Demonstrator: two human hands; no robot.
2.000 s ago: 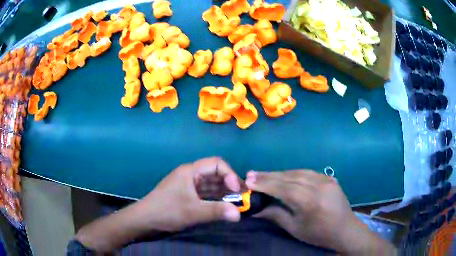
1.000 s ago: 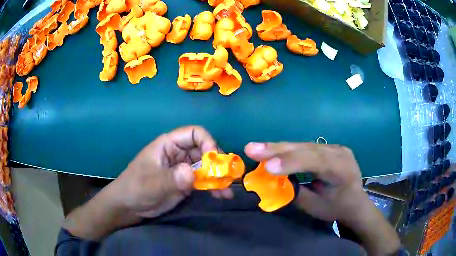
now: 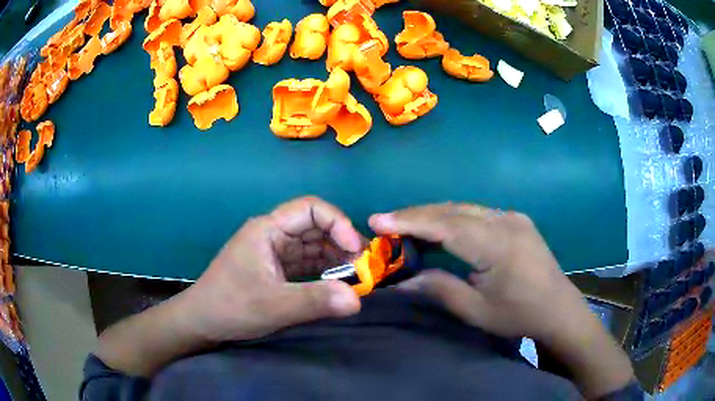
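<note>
A part-built unit [image 3: 376, 265] is held above my lap, between my two hands. It shows an orange frame, a shiny silver-white piece at its left and a black part at its right. My left hand [image 3: 274, 270] grips its left side between thumb and forefinger. My right hand [image 3: 490, 274] holds the black part at the right, with the fingers above and the thumb below. How the parts are joined is hidden by my fingers. Loose orange housing shells [image 3: 298, 110] lie on the green bench [image 3: 196, 196] beyond my hands.
A carton [image 3: 549, 48] with yellowish scraps stands at the back right. Two pale scraps [image 3: 510, 74] lie near it. A clear tray with black parts [image 3: 687, 201] is at the right, orange parts [image 3: 11, 211] at the left edge. Brown cartons [image 3: 51, 313] are below the bench.
A second ago the orange piece in my left hand and the orange shell at my right hand were apart; now they are together. The bench has shifted slightly up and left in view.
</note>
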